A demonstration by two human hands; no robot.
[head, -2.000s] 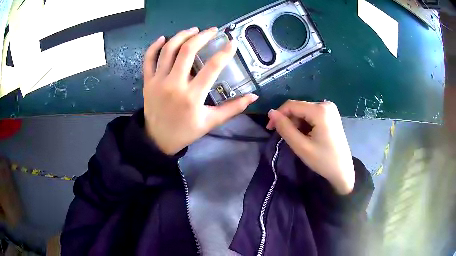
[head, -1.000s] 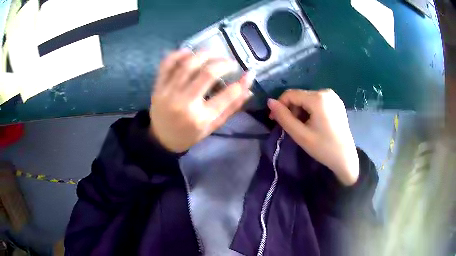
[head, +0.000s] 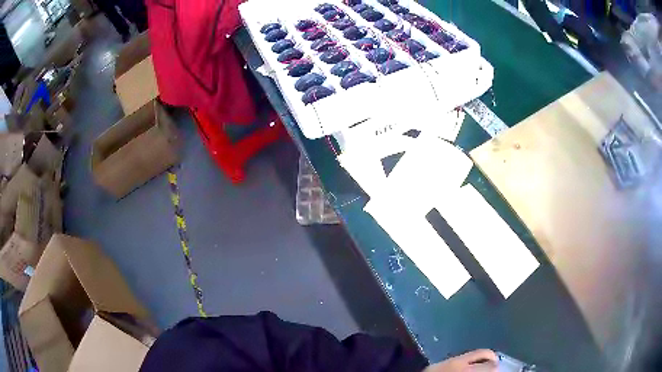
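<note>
My left hand [head: 468,362] shows only in part, cut off by the bottom edge at the right, at the end of a dark sleeve. Its visible finger lies against the corner of a grey front housing [head: 514,363], most of which is out of the picture. Whether the hand grips it is hidden. My right hand is out of the picture. No sealing strip can be made out.
Cream backing sheets [head: 464,240] lie on the green bench [head: 395,290]. Behind are a white foam tray [head: 319,120] with rows of dark round parts, a steel ruler [head: 485,116] and a tan board [head: 573,218] bearing a grey housing [head: 623,154]. Left: red stool [head: 236,156], open cartons [head: 94,290].
The view has swung left along the bench, bringing the tray, stool and cartons in. The housing has shifted to the bottom edge, and my right hand has left the picture.
</note>
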